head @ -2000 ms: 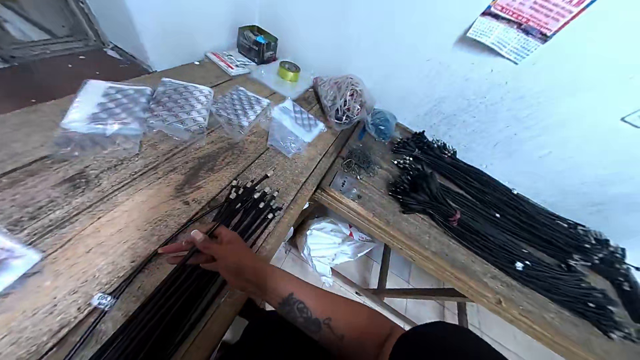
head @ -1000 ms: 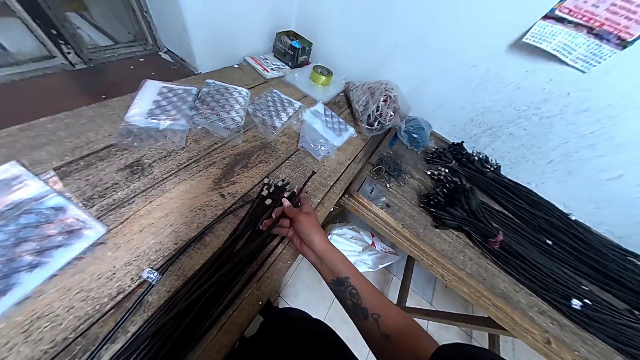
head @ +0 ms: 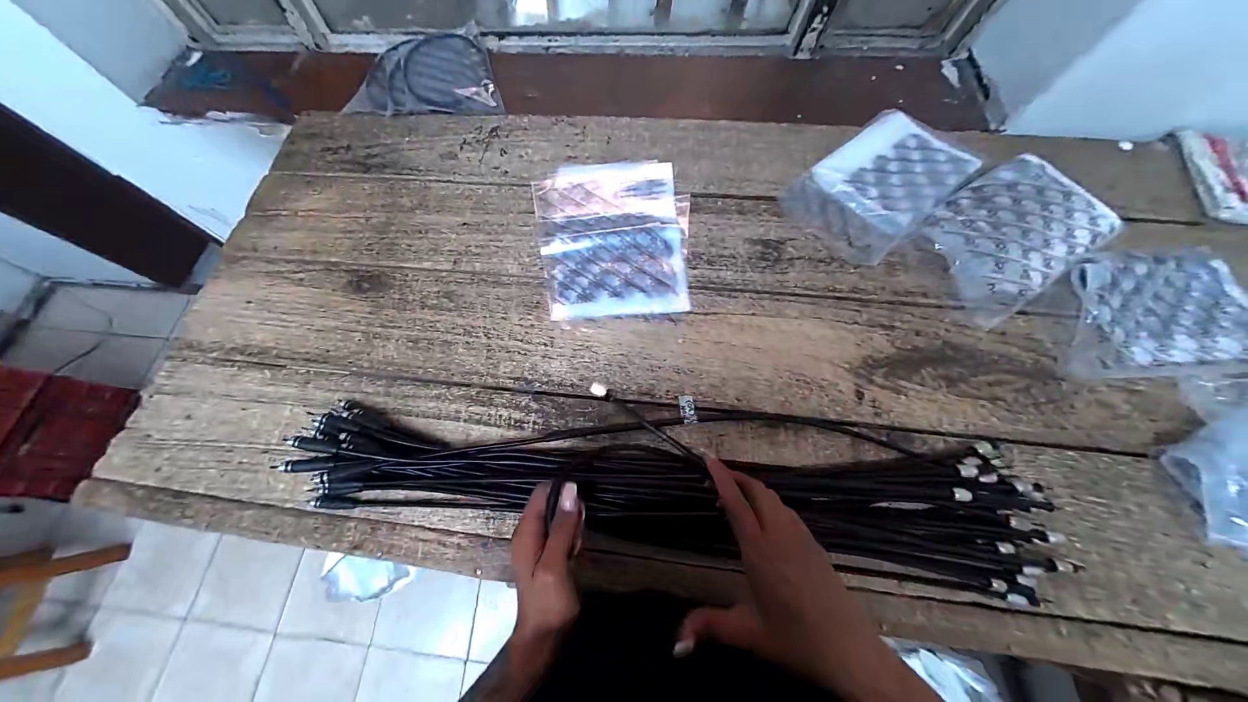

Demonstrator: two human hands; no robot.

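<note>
A bundle of black cables (head: 877, 507) lies along the front edge of the wooden table, with metal connectors at its right end and dark plug ends at its left. My left hand (head: 549, 546) grips a bent black cable (head: 648, 425) between thumb and fingers above the bundle. That cable curves across to my right hand (head: 770, 546), whose fingers touch it while the thumb stands apart; how firmly they hold is unclear. A pale connector (head: 600, 390) tips the cable, pointing away from me. One cable with a white printed tag (head: 688, 409) arches along the far side of the bundle.
Clear plastic bags of small parts lie mid-table (head: 614, 244) and at the right (head: 1019, 229). Another bag with coiled black cable (head: 434, 73) rests on the window ledge. The wooden table (head: 390, 292) ends close in front of me, above a tiled floor. A wooden stool stands at lower left.
The view has swung left. My right hand, earlier at the connector end of the bundle, is now over its middle with a single cable, and my left hand has come into view.
</note>
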